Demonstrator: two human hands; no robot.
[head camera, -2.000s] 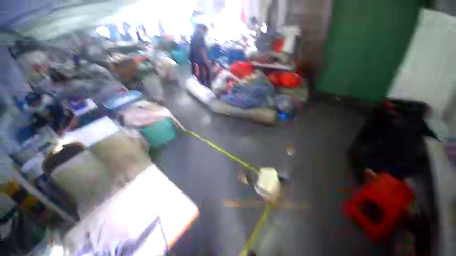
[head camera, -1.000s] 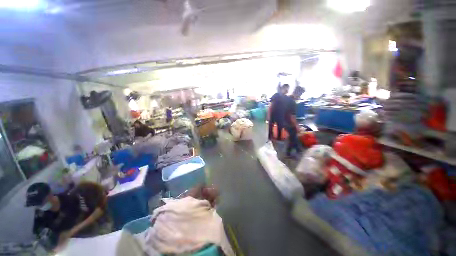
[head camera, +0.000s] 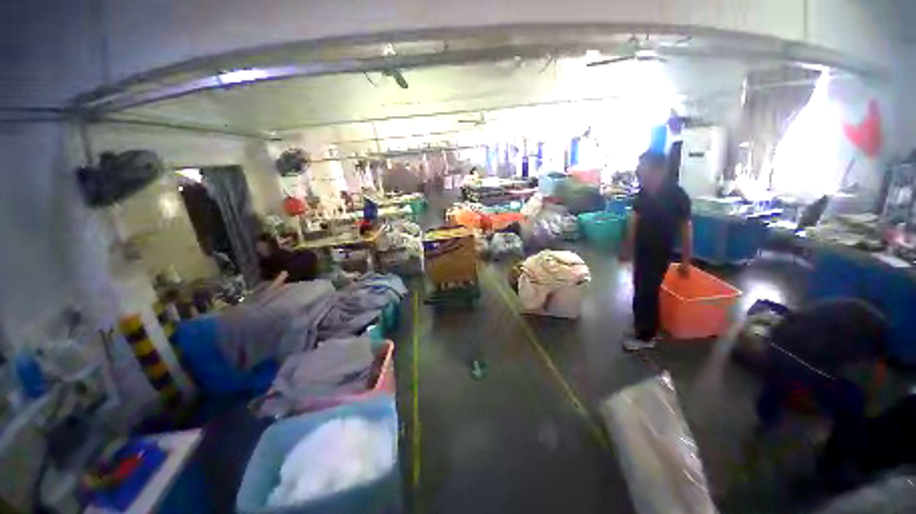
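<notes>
Neither of my hands is in the picture. Nearest in front of me, a light blue bin (head camera: 259, 454) holds white material at the bottom left. A long pale wrapped roll (head camera: 658, 447) lies on the grey floor at the bottom right. Further ahead, a large brown cardboard carton (head camera: 451, 257) stands on a green-based trolley (head camera: 454, 297) beside a yellow floor line. A bin or bundle heaped with pale cloth (head camera: 554, 281) stands to its right.
A person in dark clothes (head camera: 658, 241) stands at an orange bin (head camera: 700, 303). Another person (head camera: 826, 351) bends down at the right. Grey cloth piles (head camera: 331, 376) line the left side. Yellow lines (head camera: 416, 402) run along the floor. Blue-sided tables stand at the right.
My view has moved forward along the aisle and turned right. The carton and pale cloth heap look nearer. The red and blue cloth piles have left the view.
</notes>
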